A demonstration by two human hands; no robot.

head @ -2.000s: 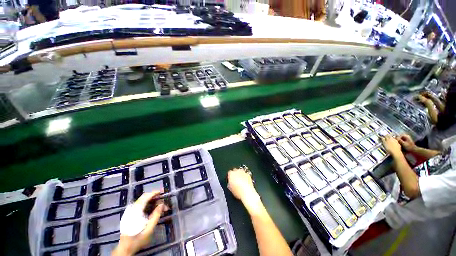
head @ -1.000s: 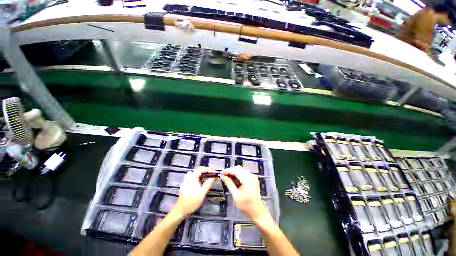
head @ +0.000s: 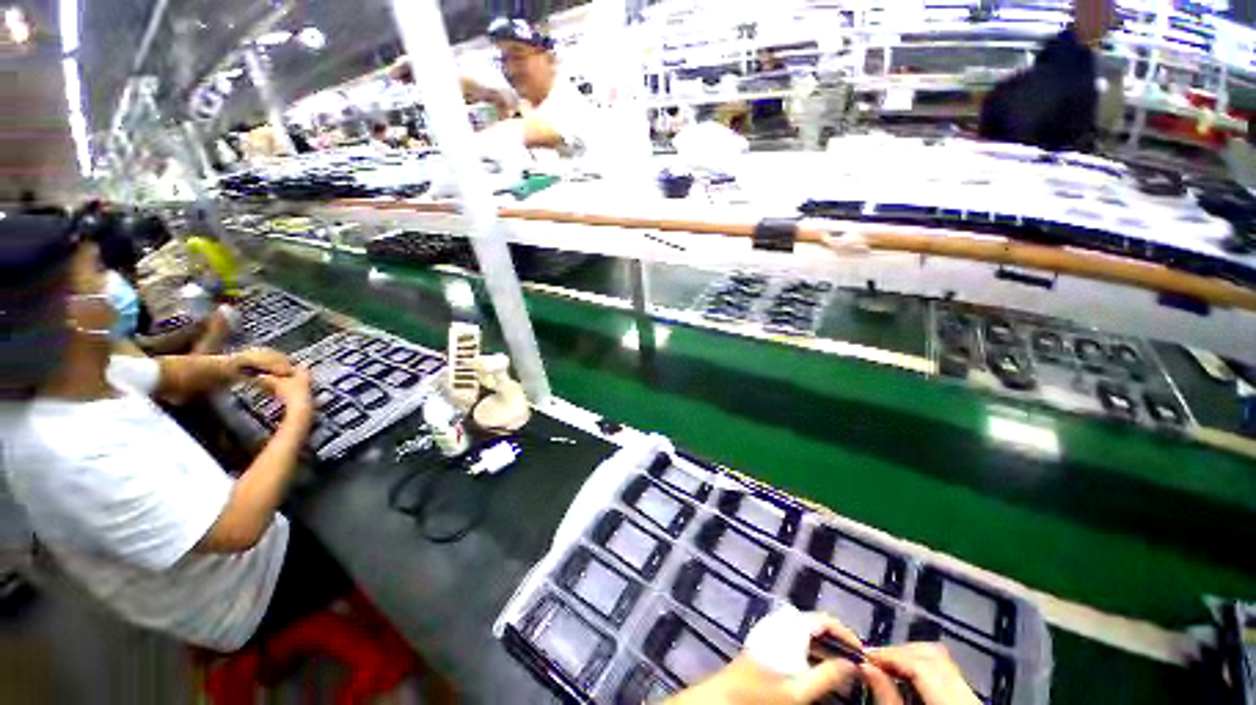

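A translucent tray (head: 616,467) with rows of black-rimmed phone housings (head: 602,583) lies on the bench in front of me. My left hand (head: 792,658), with a white covering on it, and my right hand (head: 926,675) meet over the tray's near right part, at the bottom edge of the picture. The fingers of both hands pinch a small dark item (head: 860,656) between them. It is too small to name surely, and both hands are partly cut off by the edge.
A small beige fan (head: 464,361), a white plug (head: 493,459) and black cord lie left of the tray. A seated person (head: 152,482) works at another tray (head: 361,391) at the left. Beyond are the green conveyor (head: 771,441), a post (head: 485,234) and the raised shelf's wooden edge (head: 937,251).
The view has swung left, so the tray and my hands sit lower right and the neighbour shows. The loose metal parts and gold-ended housings at the right are out of view. My hands remain together.
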